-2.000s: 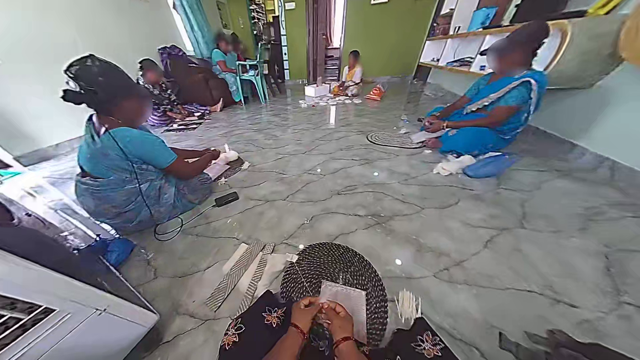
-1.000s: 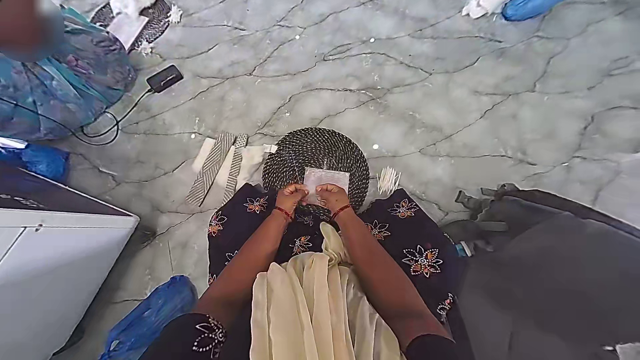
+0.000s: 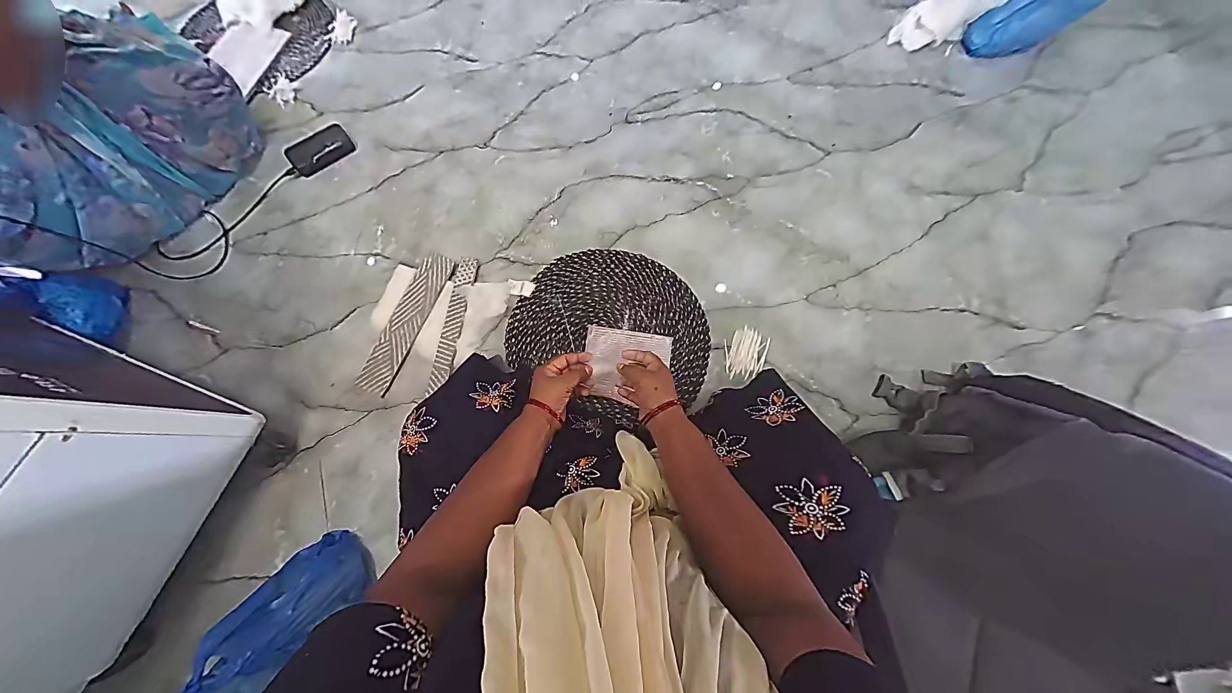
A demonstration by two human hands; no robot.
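Note:
A pale, flat rectangular piece [image 3: 628, 354], of paper or cloth, is held between my two hands over a round black-and-white woven mat [image 3: 606, 284]. My left hand [image 3: 561, 380] pinches its left edge between thumb and fingers. Its right side is gripped the same way by my right hand [image 3: 647, 381]. Left of the mat lie grey-and-white patterned strips [image 3: 409, 322] on pale cloth [image 3: 486, 306]. A small bundle of thin white sticks or strands [image 3: 746, 353] rests right of the mat. Parts of my fingertips are hidden.
A white cabinet-like box [image 3: 106, 481] stands at left, near a blue plastic bag [image 3: 289, 611]. A dark grey bag [image 3: 1049, 539] lies at right. Upper left, a person's patterned garment [image 3: 144, 144] shows beside a black device [image 3: 320, 150] with a cable. Another blue bag [image 3: 1025, 24] is at top right.
The view has tilted sharply down from the room to my lap since the oldest frame. Both hands now hold the pale piece by its sides; in the oldest frame they were closer together.

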